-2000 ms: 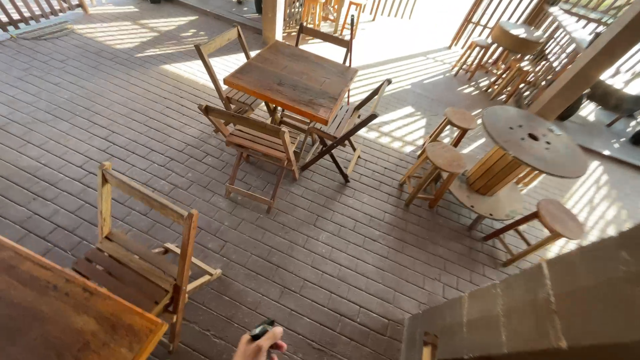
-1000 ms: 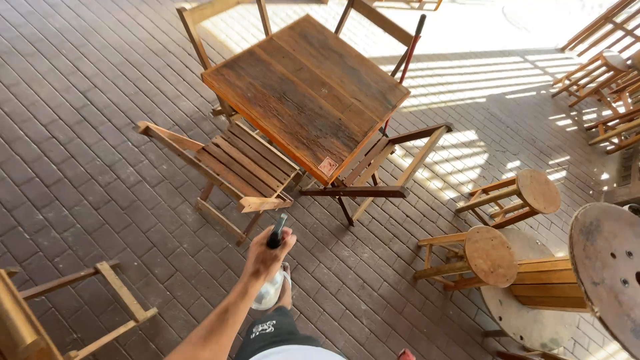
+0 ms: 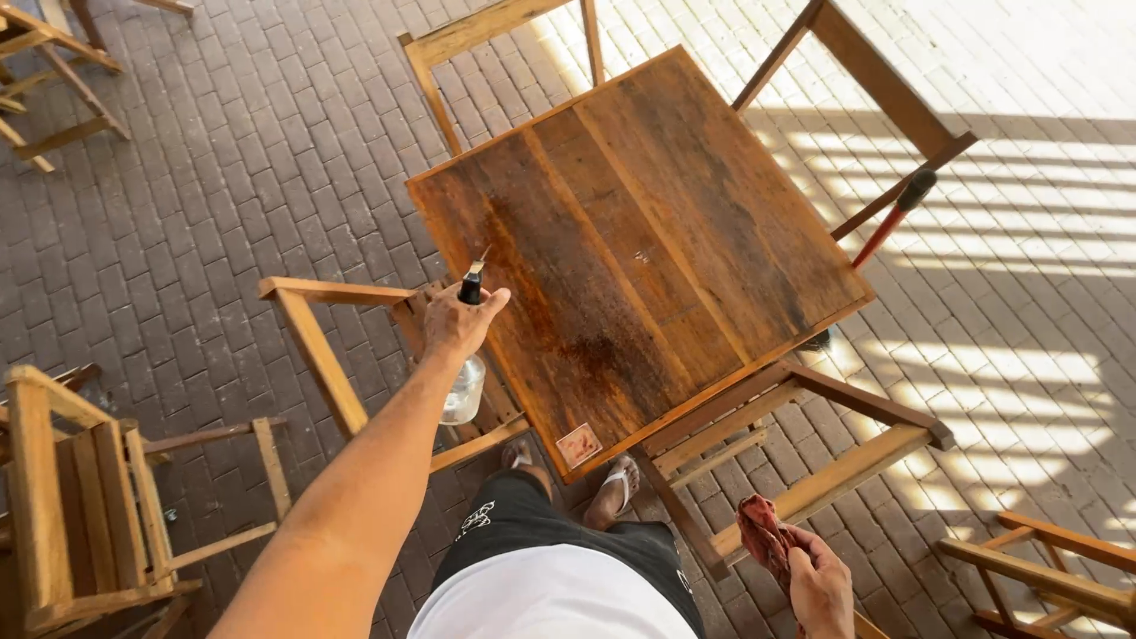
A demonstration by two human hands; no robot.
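My left hand (image 3: 457, 328) is closed round the neck of a clear plastic spray bottle (image 3: 463, 390) with a black head, at the left edge of a square wooden table (image 3: 710, 204). Dark wet-looking patches lie on the tabletop beside the nozzle. A crumpled red cloth (image 3: 765, 537) is gripped in my right hand (image 3: 818, 581), low on the right, over a wooden folding chair's frame and apart from the table. A small square tile or sticker (image 3: 579, 445) marks the table's near corner.
Wooden folding chairs surround the table: one at the left (image 3: 324, 355), one at the near right (image 3: 852, 470), others behind. A red handle with a black grip (image 3: 892, 217) leans at the right edge. More wooden chairs (image 3: 84, 506) stand at the lower left, and wooden furniture (image 3: 1047, 577) at the lower right.
The view has moved up to the table. My left hand with the bottle is now at the table's left edge; a second ago it was short of the near chair. My right hand with the cloth has come into view.
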